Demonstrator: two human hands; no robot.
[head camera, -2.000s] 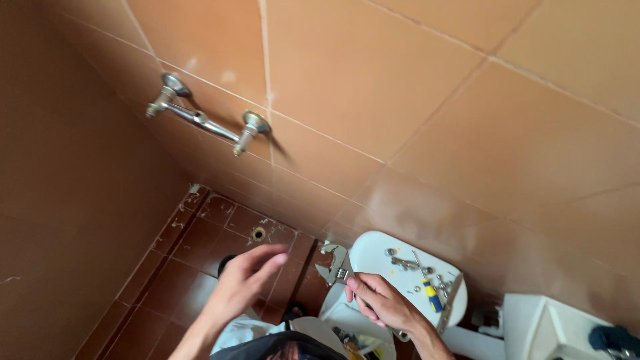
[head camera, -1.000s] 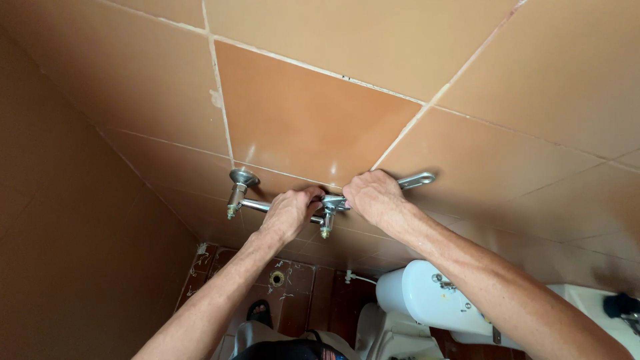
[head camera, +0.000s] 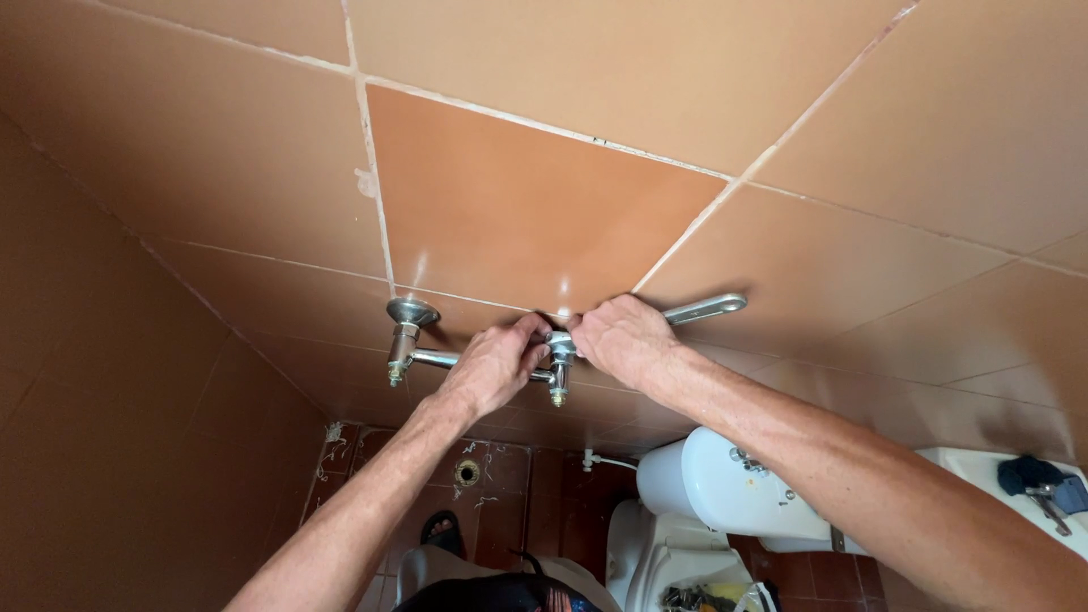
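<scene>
A chrome wall-mounted mixer tap body (head camera: 435, 358) joins two wall fittings on the tiled wall, with brass-coloured threaded ends pointing down. My right hand (head camera: 625, 340) is closed on an adjustable wrench (head camera: 707, 309), whose handle sticks out to the right. The wrench's jaws (head camera: 559, 340) are around the right-hand connection. My left hand (head camera: 495, 364) is beside them, its thumb and fingers at the jaw end. At the left, a chrome flange (head camera: 411, 311) with a hex nut (head camera: 404, 331) stands untouched. The fingers partly hide the wrench head and the tap body.
Below right, small metal parts lie on the white toilet cistern lid (head camera: 722, 484). A bag of items sits on the toilet (head camera: 688, 565). A washbasin (head camera: 960, 463) holds a dark cloth. A floor drain (head camera: 467, 473) and a sandalled foot (head camera: 442, 531) show below.
Two seconds ago both hands were low by the cistern, the right one holding the wrench. Both hands have moved up to the tap's right connection, and the wrench is now around it. The view has shifted.
</scene>
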